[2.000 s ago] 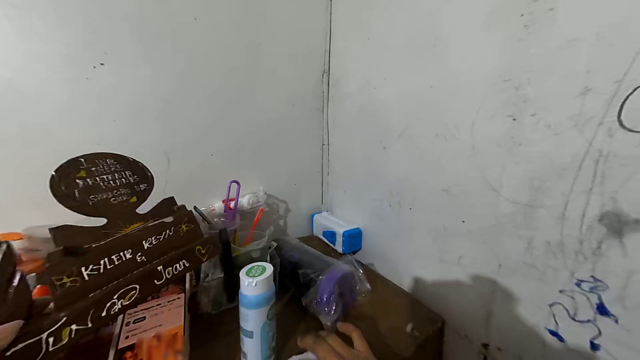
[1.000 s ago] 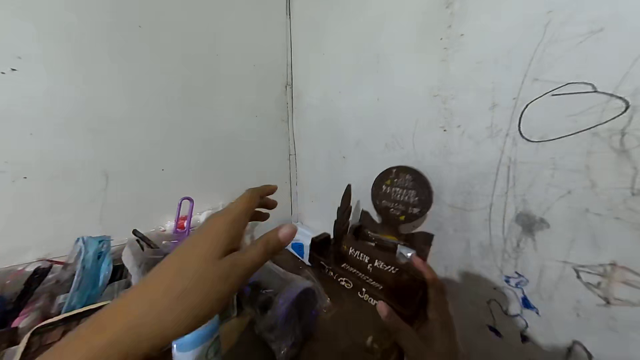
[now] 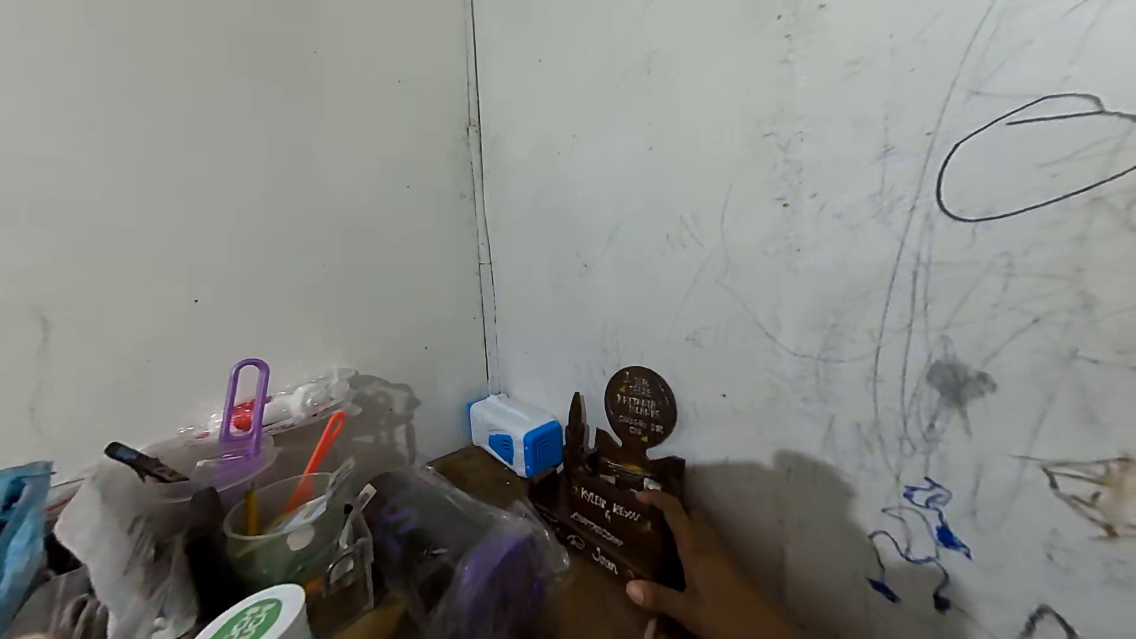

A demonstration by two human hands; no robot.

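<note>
My right hand (image 3: 701, 568) is at the lower right, its thumb and fingers around the right side of a dark brown wooden stand (image 3: 612, 524) with a round top plaque and painted writing. The stand rests in the corner, against or close to the right wall. Just left of it sits a white and blue plastic box-shaped device (image 3: 515, 435). A clear plastic bag (image 3: 497, 559) with something purple in it lies in front. My left hand is not in view.
At the left are a clear cup (image 3: 288, 541) with an orange-handled item, a purple loop-shaped handle (image 3: 246, 399), a crumpled white wrap (image 3: 133, 541), light blue material (image 3: 25, 524) and a white bottle cap (image 3: 257, 617). Two walls meet behind; the right one is scribbled on.
The brown stand, left of the white and blue device two seconds ago, is now right of it. My left hand, raised in view one second ago, has gone out of view.
</note>
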